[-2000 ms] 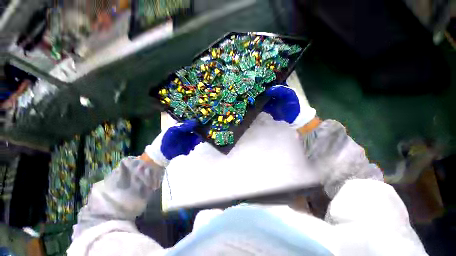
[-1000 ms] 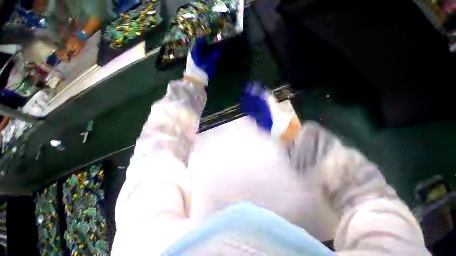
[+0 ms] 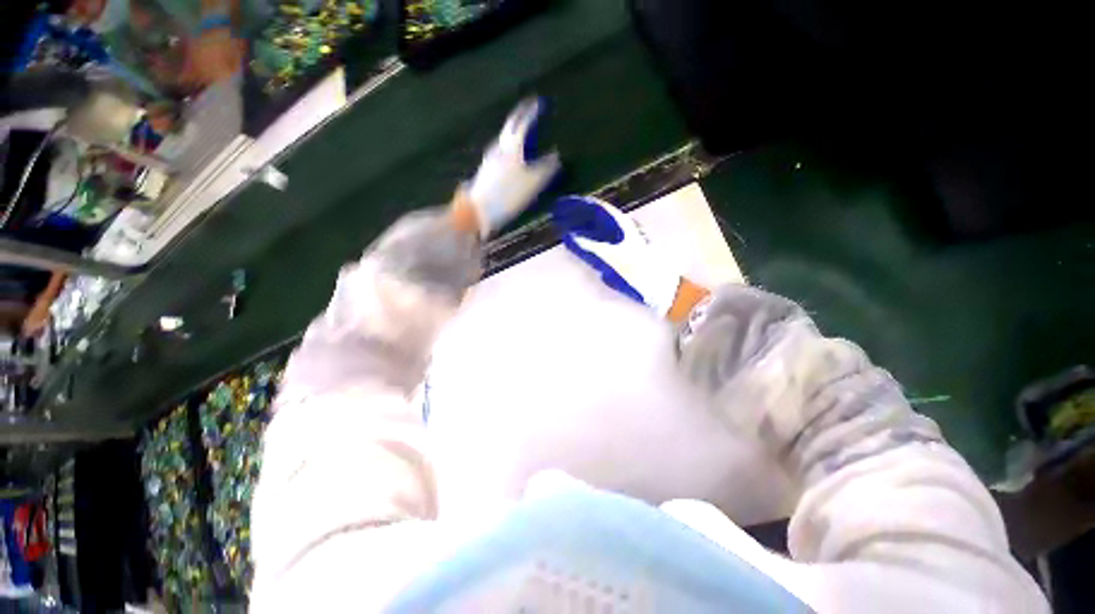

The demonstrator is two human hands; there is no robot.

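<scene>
My left hand (image 3: 514, 174), in a white glove with blue on the fingers, is raised over the green bench with its fingers apart and nothing in it. My right hand (image 3: 612, 254), in a like glove, is over the far part of the large white sheet (image 3: 564, 372); its fingers and thumb are apart and no object shows in it. A black tray (image 3: 474, 34) with green boards is at the top, cut off by the picture's edge and beyond my left hand.
More heaped boards (image 3: 306, 42) lie at the upper left. Filled trays (image 3: 234, 456) stand at the lower left. A small pale piece (image 3: 172, 324) lies on the green surface. Another person's arm (image 3: 216, 42) shows at the upper left. A large dark shape (image 3: 865, 108) is at the upper right.
The filled tray went from over the white sheet to the far side, now partly out of the picture. My left hand has let go and come back from it. My right hand stays near the sheet.
</scene>
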